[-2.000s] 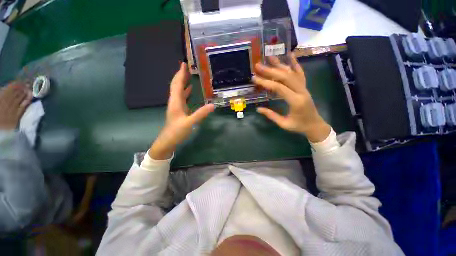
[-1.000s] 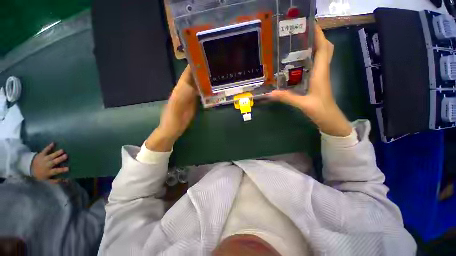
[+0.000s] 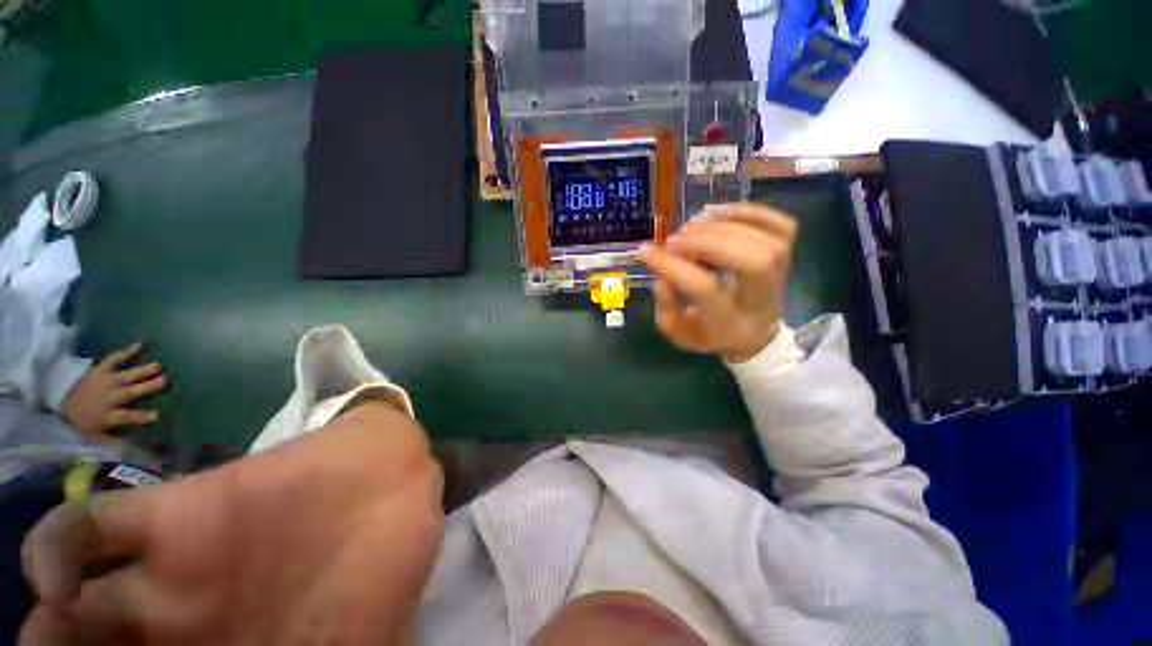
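The display unit [image 3: 600,198] sits in the orange-brown nest [image 3: 536,208] of the clear test fixture [image 3: 594,104], its black screen lit with white-blue digits. A yellow connector [image 3: 609,292] with a white tip sticks out at the fixture's front edge. My right hand [image 3: 725,280] is beside the unit's lower right corner, fingers bent, with nothing visible in it; it hides the switch area. My left hand [image 3: 253,536] is raised close to the camera at the lower left, large and blurred. Whether its fingertips hold anything is unclear.
A black foam sheet [image 3: 385,164] lies left of the fixture. At right a tray [image 3: 1026,271] holds vented units [image 3: 1065,258], partly under another foam sheet [image 3: 950,265]. A blue holder [image 3: 815,53] stands behind. Another person's hand [image 3: 115,389] and a cable coil [image 3: 75,199] are at left.
The screen has changed from dark with a faint key row to lit digits. Both hands have left the fixture's sides; the left has come up towards the camera. The fixture now appears farther away.
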